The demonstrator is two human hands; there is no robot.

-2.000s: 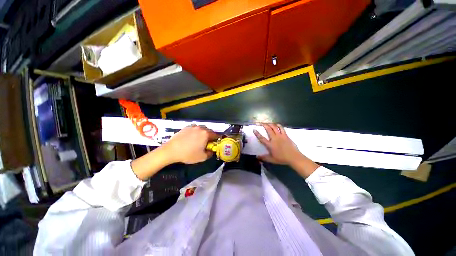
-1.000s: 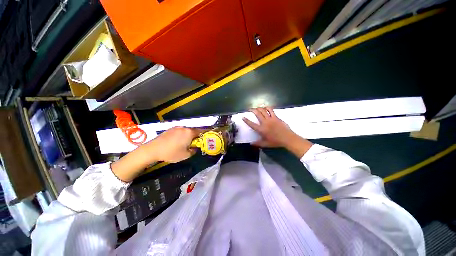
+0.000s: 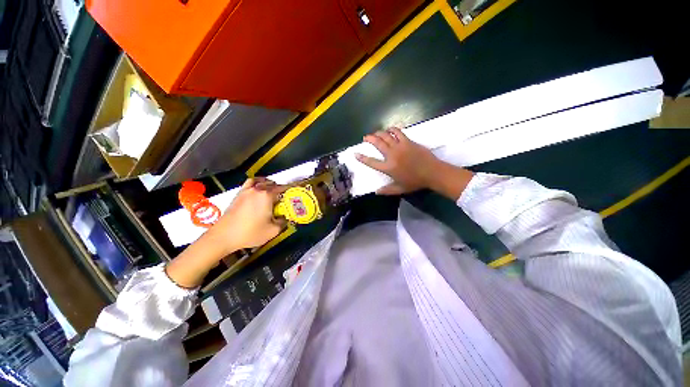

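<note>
A long white carton (image 3: pixel 529 121) stands in front of me, seen from above, with two flaps meeting at a centre seam. My left hand (image 3: pixel 253 215) grips the handle of a pneumatic stapler (image 3: pixel 300 205) with a round yellow head; its dark body rests on the flaps near the middle. My right hand (image 3: pixel 408 163) lies on the flaps just right of the stapler, fingers spread and holding nothing. A coiled red-orange air hose (image 3: pixel 198 204) lies over the carton's left end.
An orange cabinet (image 3: pixel 265 53) stands ahead. Left of it, an open brown box (image 3: pixel 121 165) with white contents is by a grey cabinet (image 3: pixel 227 143). Dark printed boxes (image 3: pixel 253 291) are low at left. Yellow lines mark the green floor. Brown cardboard (image 3: pixel 673 113) lies at the carton's right end.
The view has turned, so the carton now slants up to the right and the orange cabinet sits further up and left. The left hand still grips the stapler; the right hand stays on the flaps.
</note>
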